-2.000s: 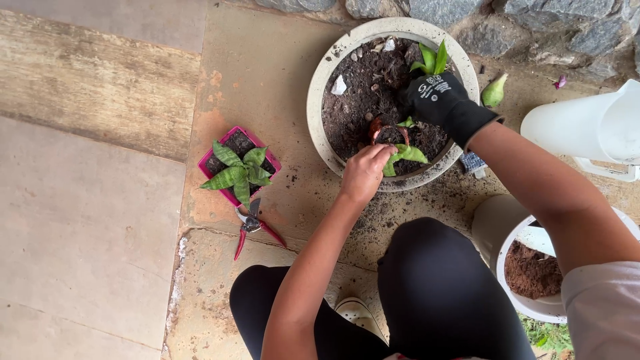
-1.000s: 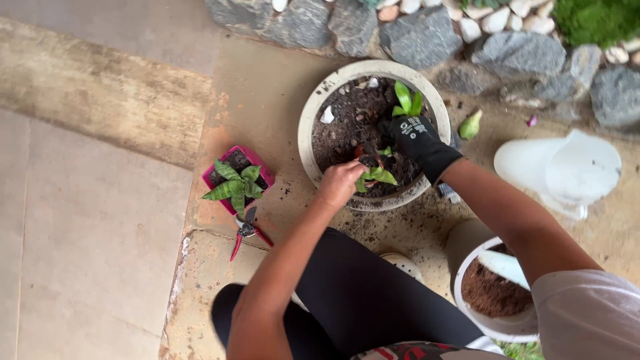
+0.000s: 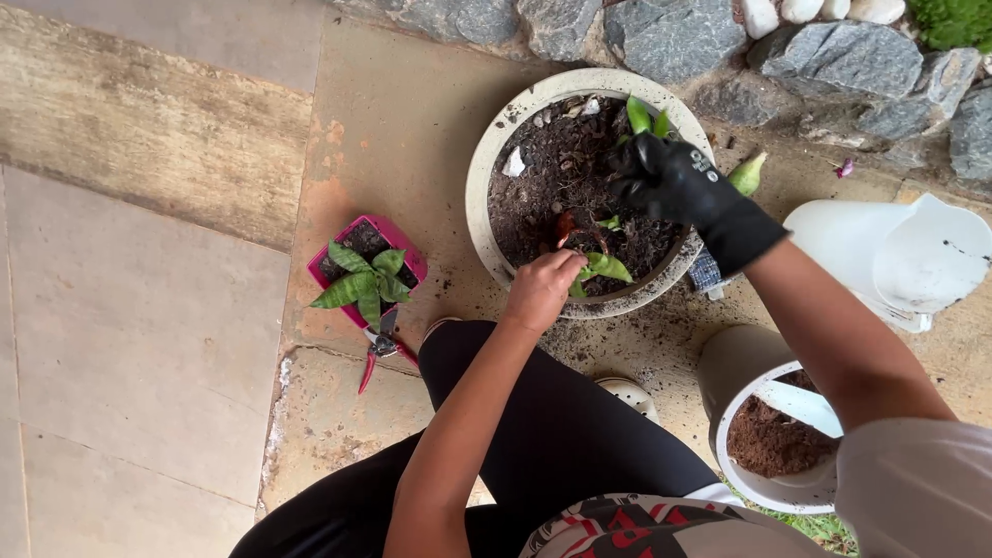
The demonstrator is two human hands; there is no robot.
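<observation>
A round pale planter holds dark soil with small green plants in it. My left hand, bare, is at the planter's near rim, its fingertips closed at a leafy plant beside a reddish-brown curved piece. My right hand, in a black glove, is over the soil at the right side, just below an upright green shoot; its fingers are bent and partly hidden, so whether they hold anything does not show. A white stone chip lies on the soil.
To the left are a pink pot with a leafy plant and red-handled pruning shears. At right stand a white plastic jug and a white bucket of brown soil with a pale scoop. A loose leaf lies near a stone border.
My gloved right hand has shifted slightly over the soil and its fingers look more bent. My left hand stays by the leafy plant at the near rim.
</observation>
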